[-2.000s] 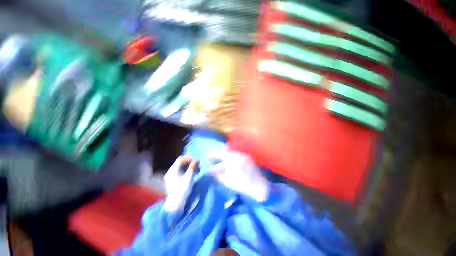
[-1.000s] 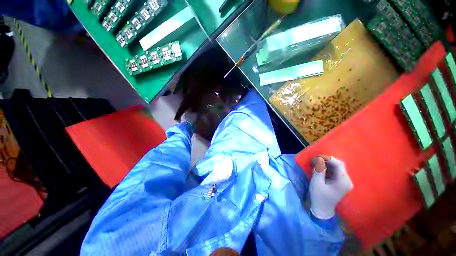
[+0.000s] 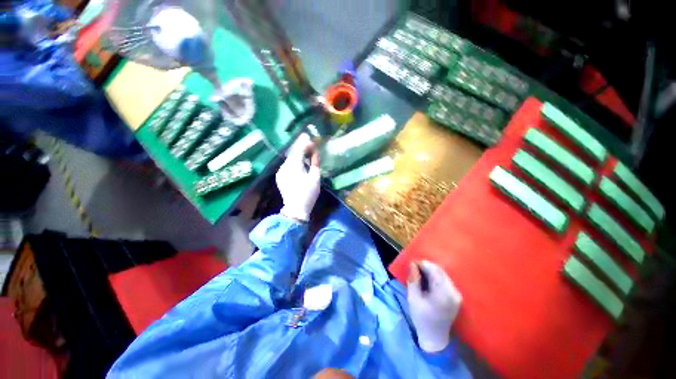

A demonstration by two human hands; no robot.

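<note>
My left hand (image 3: 299, 181), in a white glove with bare fingertips, is raised at the bench edge beside a bagged bundle of pale green strips (image 3: 362, 142). Its fingers are curled and blurred; whether they hold anything is unclear. My right hand (image 3: 433, 307), gloved alike, is over the near left corner of the red mat (image 3: 493, 296), loosely curled, thumb and finger a little apart, with nothing visible in it. Covered boards with mint tops (image 3: 528, 198) lie in rows on the mat's far right part. A single pale green strip (image 3: 363, 173) lies beside the bundle.
A tan sheet with amber dots (image 3: 415, 200) lies left of the mat. Bare board stacks (image 3: 463, 115) and an orange tape roll (image 3: 342, 97) are behind. A neighbouring green bench (image 3: 211, 203) holds boards. Another person's blue sleeve (image 3: 55, 111) is far left. A red sheet (image 3: 167, 285) lies lower left.
The view has shifted, showing more of the bench. My left hand, low and mostly hidden in shadow before, is now up at the bench edge. My right hand stays by the mat's near corner.
</note>
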